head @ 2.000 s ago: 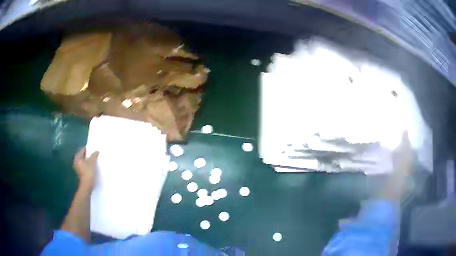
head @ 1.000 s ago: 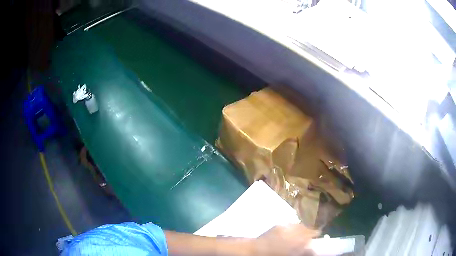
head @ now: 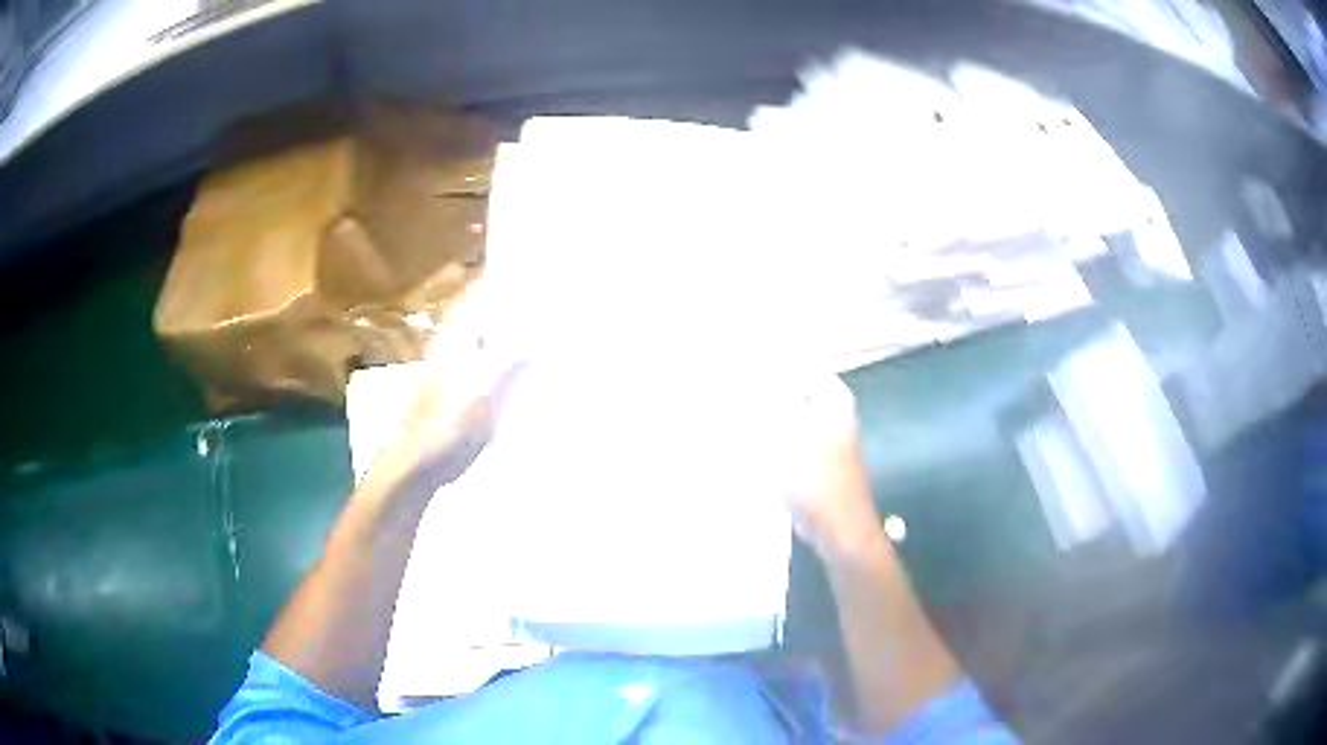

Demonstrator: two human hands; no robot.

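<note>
A large white box blank (head: 655, 379) glares white in front of me, and I cannot tell whether it is one sheet or several. My left hand (head: 463, 396) holds its left edge and my right hand (head: 827, 454) holds its right edge; glare washes out the fingers of both. More white blanks (head: 451, 597) lie under it at the lower left. An overlapping pile of white inserts (head: 990, 189) with small dark holes lies beyond, at the upper right, partly behind the held blank.
A tan kraft-wrapped bundle (head: 255, 255), crumpled on its right side, sits at the left on the green tabletop (head: 117, 510). A white disc (head: 895, 527) lies right of my right hand. Blurred pale pieces (head: 1128, 429) are at the right. A grey raised edge (head: 626, 58) runs across the back.
The view has swung back right from the table's left end. Both hands now hold the large white blank; one second ago one hand was seen at a white sheet beside the bundle.
</note>
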